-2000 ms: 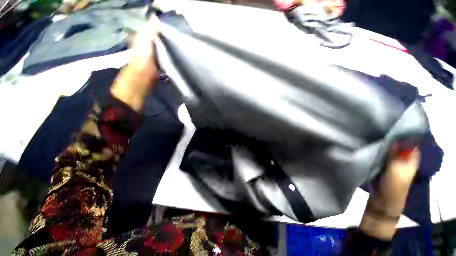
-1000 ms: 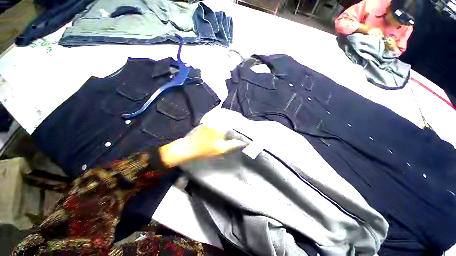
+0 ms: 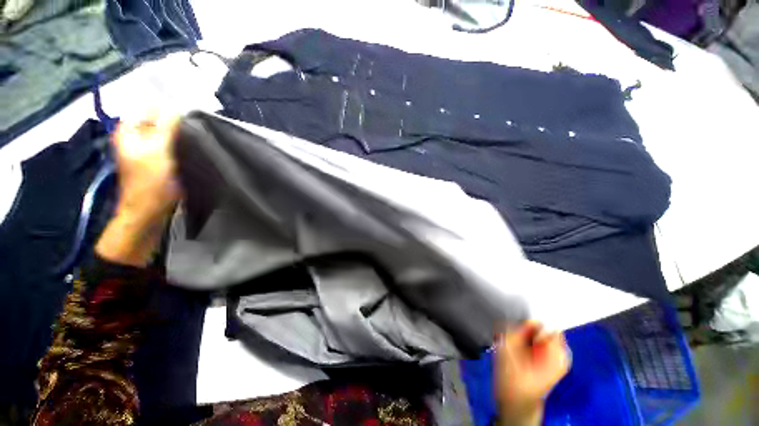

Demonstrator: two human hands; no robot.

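A denim garment with its pale grey wrong side out (image 3: 333,200) is stretched between my hands and blurred by motion; its lower part lies bunched near the table's front edge. My left hand (image 3: 148,162) grips its upper left end. My right hand (image 3: 533,362) grips its lower right edge, above the blue crate. A small red-orange spot shows at my right hand; I cannot tell if it is the thread snips.
A long dark denim garment (image 3: 466,108) with white buttons lies behind. Another dark garment (image 3: 37,216) with a blue hanger (image 3: 86,208) lies at left. Lighter denim (image 3: 54,66) is at far left. A blue crate (image 3: 657,358) stands at the lower right, beside the white table (image 3: 707,141).
My right hand has come into view, gripping the grey garment. My left hand has moved left and up with its other end, lifting and stretching it. The view has shifted right.
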